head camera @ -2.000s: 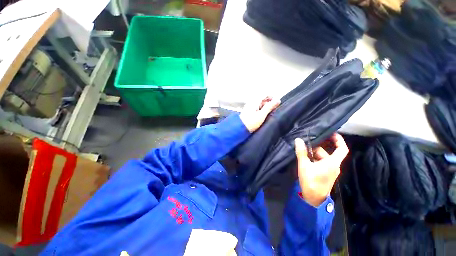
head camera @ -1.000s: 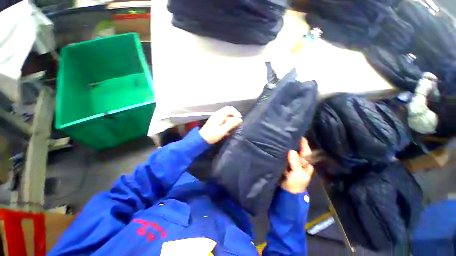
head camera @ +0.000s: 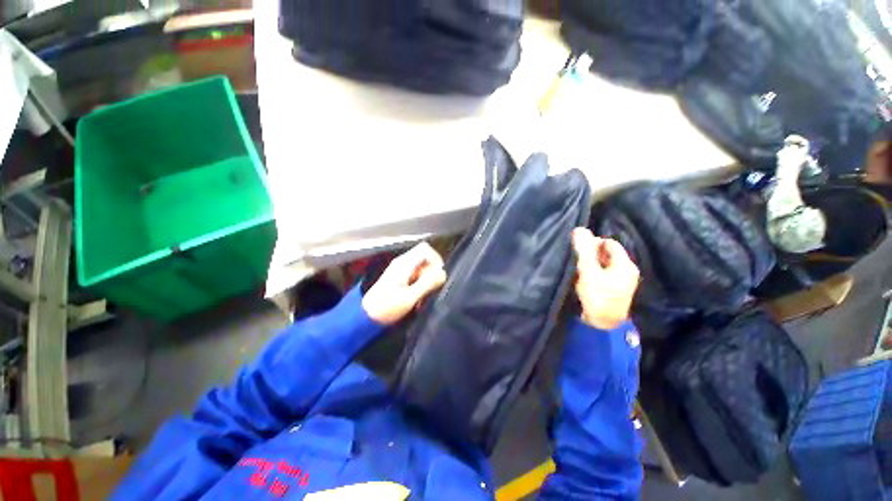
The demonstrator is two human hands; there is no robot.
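A dark assembled backpack (head camera: 499, 294) stands on my lap, leaning toward the edge of the white-covered table (head camera: 372, 147). It is bulky and shiny, with seams and rims running along its length. My left hand (head camera: 406, 282) is at its left side, fingers curled on the edge. My right hand (head camera: 604, 277) is at its upper right edge, with thumb and fingers bent together against the rim. Whether a small tool is in my right hand cannot be seen.
A green plastic crate (head camera: 176, 196) stands on the floor at left. Dark bag bodies (head camera: 401, 44) are stacked on the table. Quilted backpacks (head camera: 685, 245) are piled at right. A blue crate (head camera: 846, 431) is at lower right, and a carton with red tape (head camera: 59, 478) at lower left.
The view has swung right. The backpack has turned more upright and its layered edges face me. My right hand has moved up along its right side.
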